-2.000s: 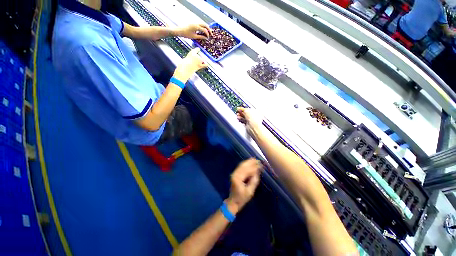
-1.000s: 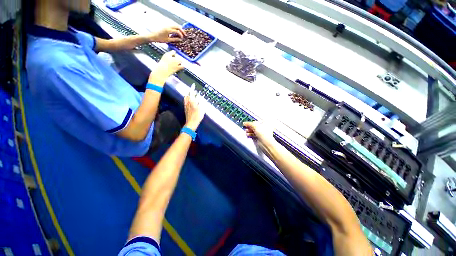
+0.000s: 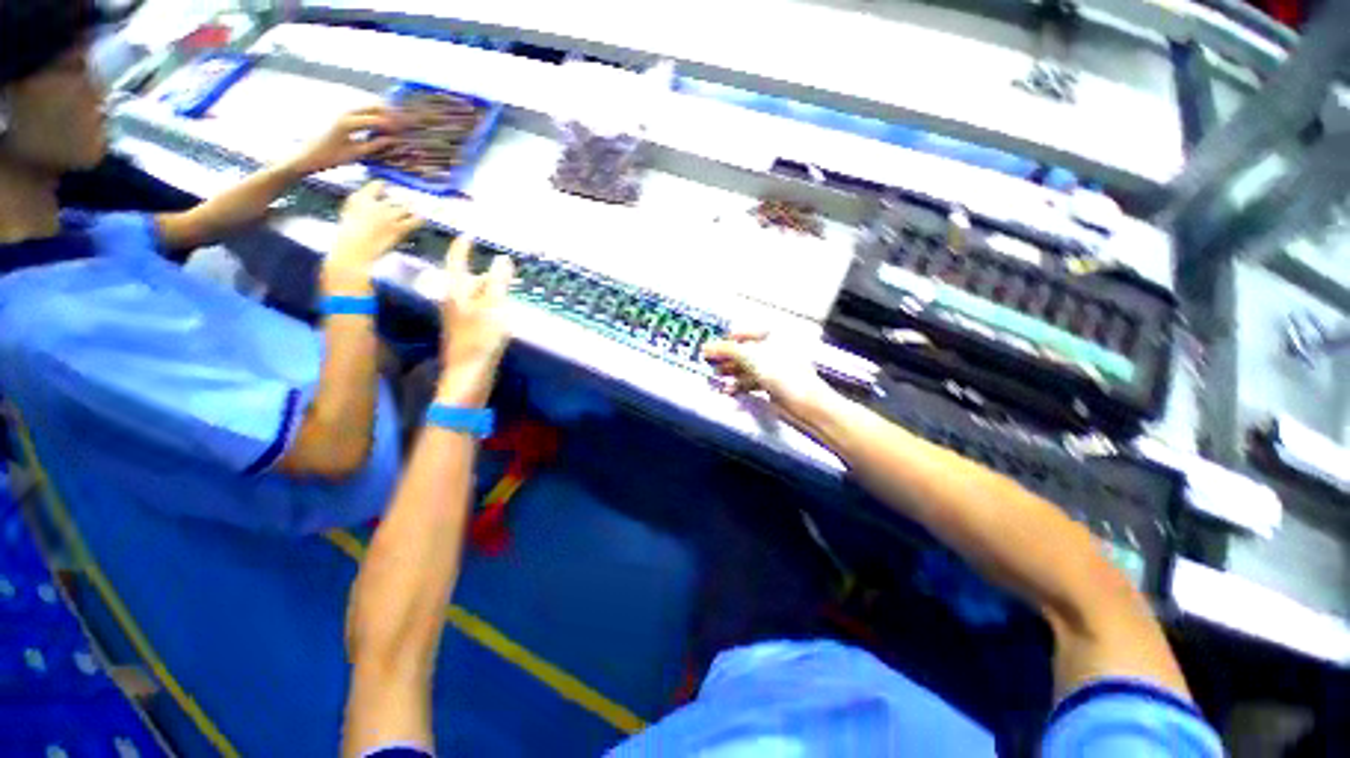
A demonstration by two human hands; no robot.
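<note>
A long green circuit board panel [image 3: 610, 305] lies on the rail along the bench's near edge. My left hand [image 3: 477, 304], with a blue wrist strap, is at the panel's left end, thumb and finger at its end. My right hand [image 3: 751, 363] is at the panel's right end, fingers curled at its end. The view is blurred, but both hands appear to hold the panel by its ends.
A seated person [image 3: 193, 385] works close on the left, one hand in a blue parts bin [image 3: 438, 139]. A bag of components [image 3: 598, 163] and loose components [image 3: 789, 216] lie behind the panel. Black pallets [image 3: 1007, 304] stand at the right.
My left hand has come up from below the bench to the panel's left end. My right hand stays at the right end. The view has turned left, and the panel appears more level.
</note>
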